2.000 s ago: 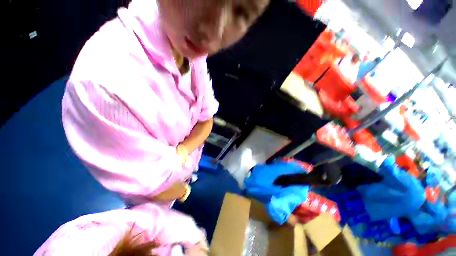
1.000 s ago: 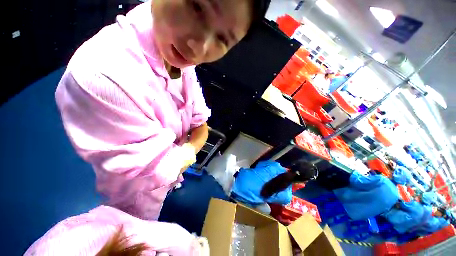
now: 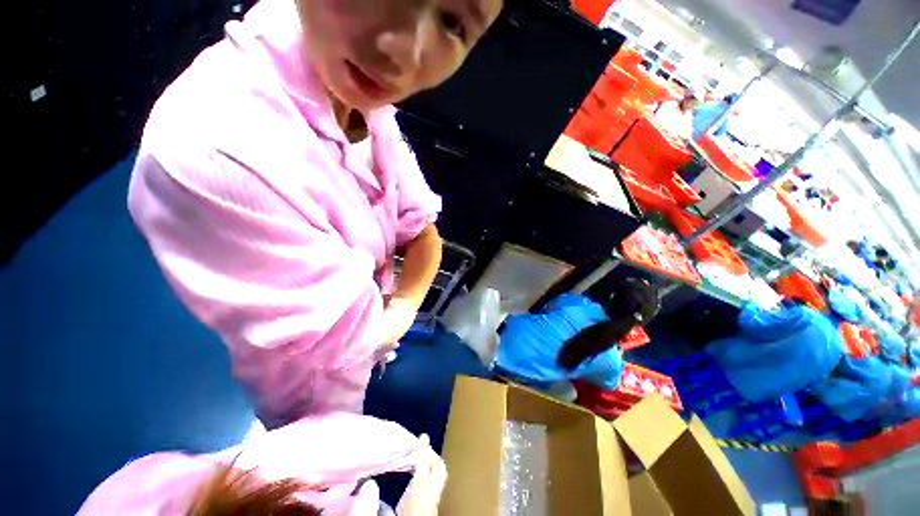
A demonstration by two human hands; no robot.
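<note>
Nearest in front is an open brown carton point(image 3: 474, 443) at the bottom centre, with shiny clear plastic goods point(image 3: 525, 469) inside. A second open carton point(image 3: 656, 433) stands right of it. Pink smock cloth point(image 3: 333, 443) and some hair show at the bottom edge. A whitish shape at the smock's right end, beside the carton, may be my gloved right hand point(image 3: 424, 484); it is cut off, and its fingers and any hold cannot be made out. My left hand is not in view.
A coworker in a pink smock point(image 3: 262, 222) stands close at left centre, forearms low in front. A blue-coated worker point(image 3: 565, 343) crouches by red crates point(image 3: 646, 388). Black boxes point(image 3: 494, 91), a trolley point(image 3: 454, 264), a plastic bag point(image 3: 479, 323) and benches with red bins point(image 3: 646, 161) stand behind.
The view has steadied and shifted slightly, and the cartons show more fully. The coworker's head has tilted and turned. The whitish shape beside the carton shows larger than one second ago.
</note>
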